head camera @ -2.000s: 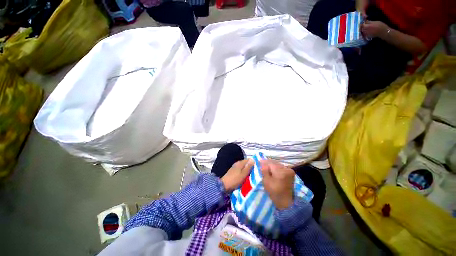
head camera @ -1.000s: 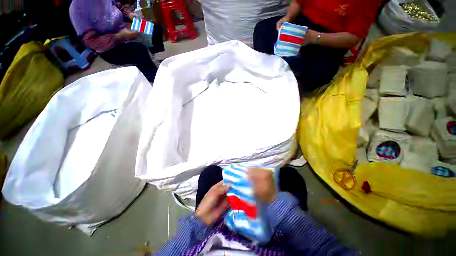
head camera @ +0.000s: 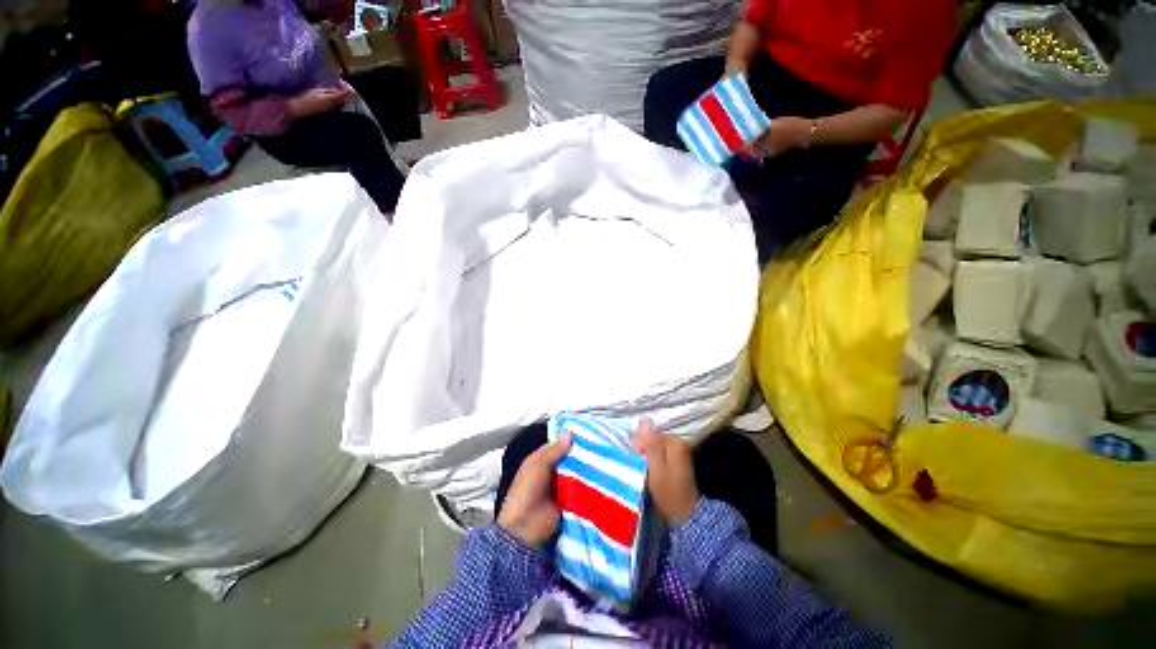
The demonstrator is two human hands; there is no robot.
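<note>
A blue-and-white striped cover (head camera: pixel 598 514) with a red band stands boxy over my lap, its striped side out. My left hand (head camera: pixel 533 492) grips its left side, with the thumb near the top corner. My right hand (head camera: pixel 666 474) grips its upper right side. The fingers behind the cover are hidden. A large open white sack (head camera: pixel 368 425) stands just beyond my knees.
A second white sack (head camera: pixel 285 437) stands at the left. A yellow sack (head camera: pixel 830 368) at the right holds off-white covers (head camera: pixel 990 299), with orange-handled scissors (head camera: pixel 870 464) on its rim. A person in red (head camera: pixel 847 57) holds a striped cover; another person in purple (head camera: pixel 260 57) sits at the back left.
The view has swung right and lower since the first frame. My right hand has moved from over the cover to its right side, and the cover looks squarer. The person in purple no longer shows a striped cover.
</note>
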